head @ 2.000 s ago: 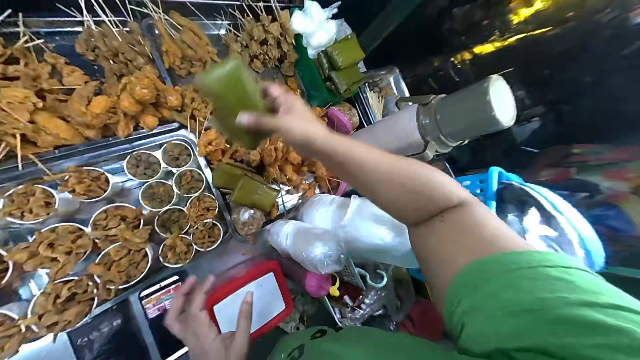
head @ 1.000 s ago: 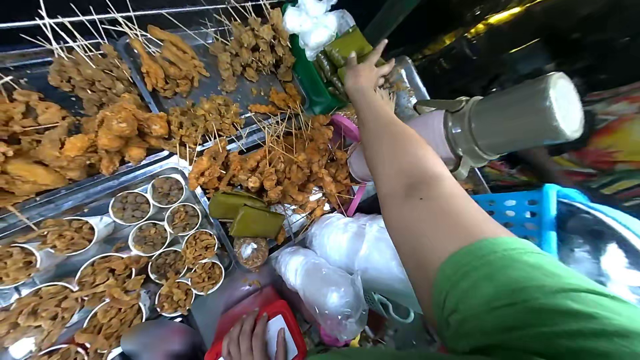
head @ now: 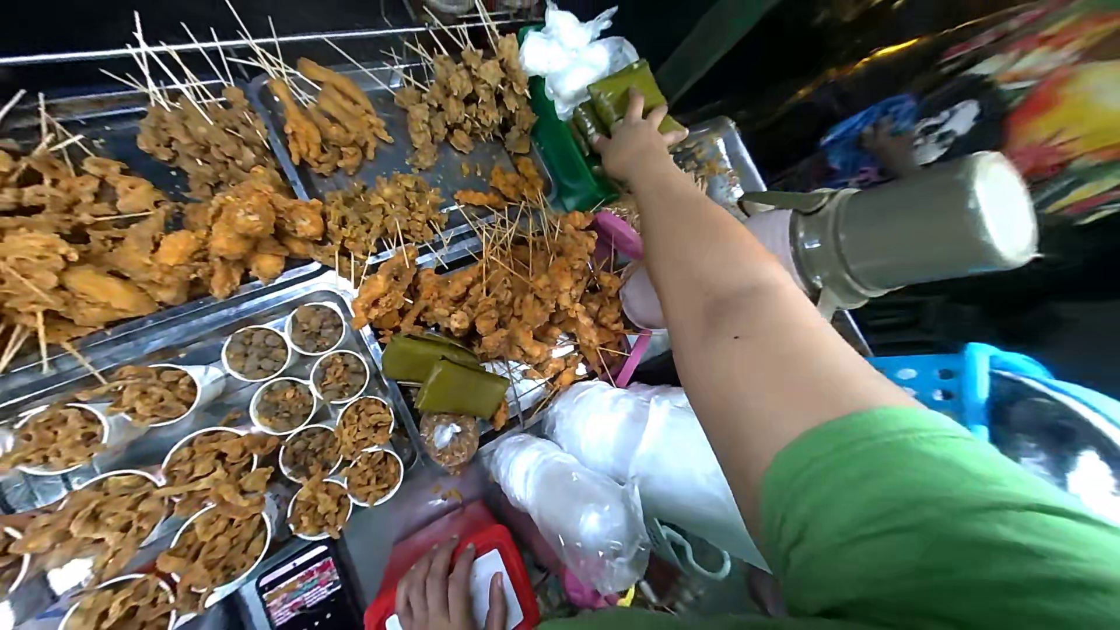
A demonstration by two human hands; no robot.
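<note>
My right hand [head: 637,144] reaches to the top of the view, its fingers spread on a banana-leaf packet [head: 626,92] in a green basket [head: 564,166]; whether they grip it is unclear. Near the bottom edge my left hand [head: 451,595] rests on a red plastic container [head: 516,569] with a white panel. Two more leaf packets [head: 464,389] lie beside a heap of fried skewered pieces [head: 525,302]. Just below them is a small plastic bag of brown bits [head: 450,440].
Paper cups of fried snacks [head: 223,464] fill a metal tray at left, with a phone [head: 302,591] below. Rolled clear plastic bags [head: 569,499], a large thermos [head: 919,227] and a blue basket [head: 927,376] flank my right arm. A white plastic bag [head: 577,57] tops the green basket.
Two seconds ago my right hand held a leaf packet over the trays; now it is at the packets in the green basket. My left hand stays at the red container.
</note>
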